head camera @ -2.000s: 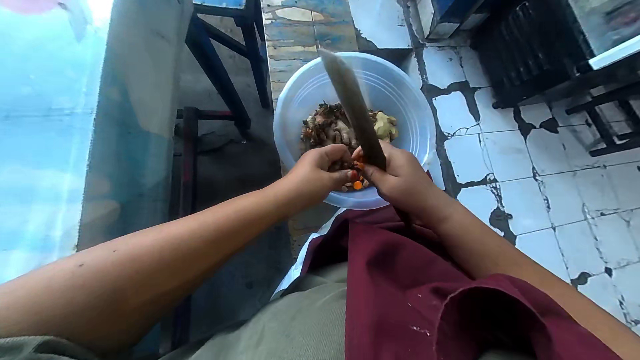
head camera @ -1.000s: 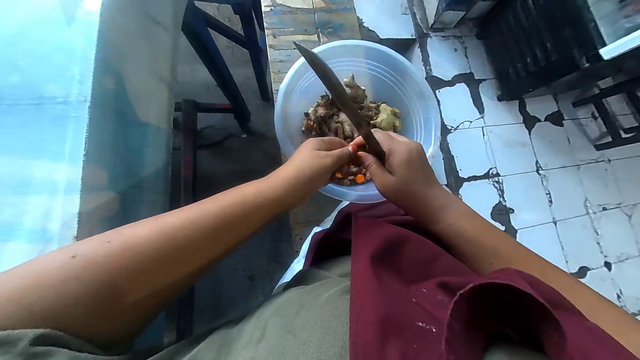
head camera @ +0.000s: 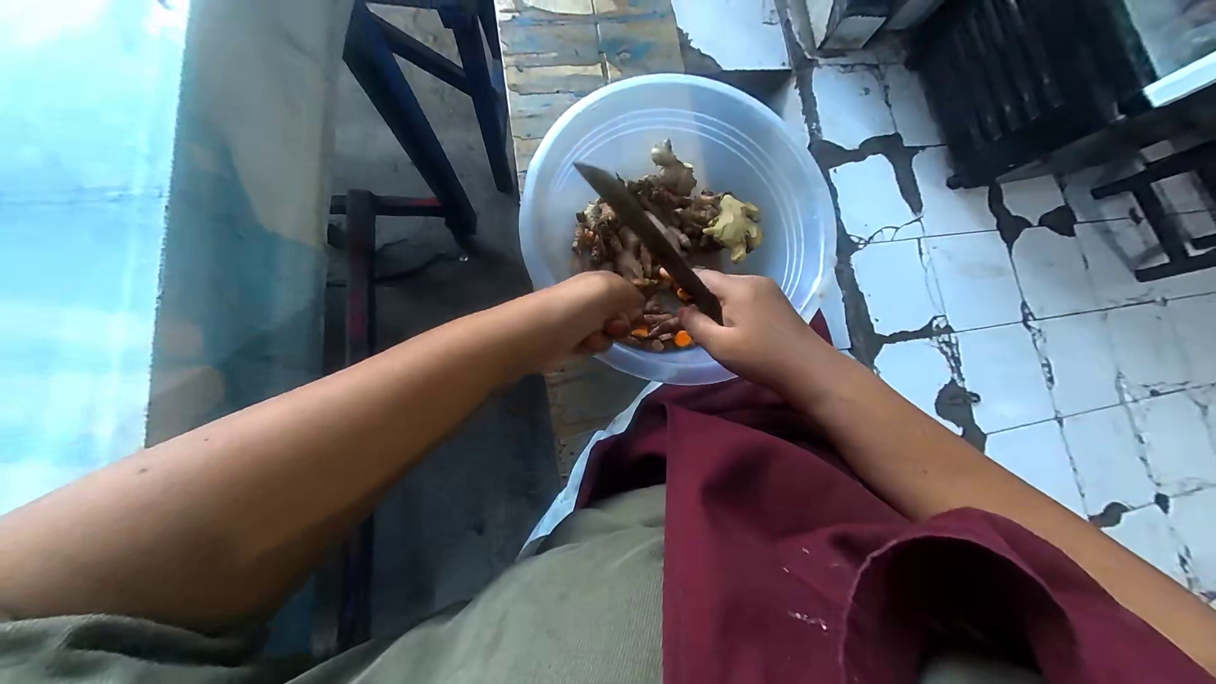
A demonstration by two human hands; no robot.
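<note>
My right hand is closed on a knife, whose dark blade points up and to the left over a translucent plastic basin. My left hand is over the basin's near left rim with its fingers curled; what lies inside them is hidden. Brown knobbly rhizomes fill the middle of the basin, and a pale yellow ginger piece lies at their right. Orange cut pieces, turmeric by their look, are at the near side, between and below my hands.
The basin rests on a worn, tiled surface. Left of it stand dark blue legs of a stool or table, beside a glossy light-blue tabletop. Cracked white floor tiles and black furniture are at the right. A maroon apron covers my lap.
My left hand has moved left, away from the knife and my right hand; before, both hands met. The blade has tilted further to the left.
</note>
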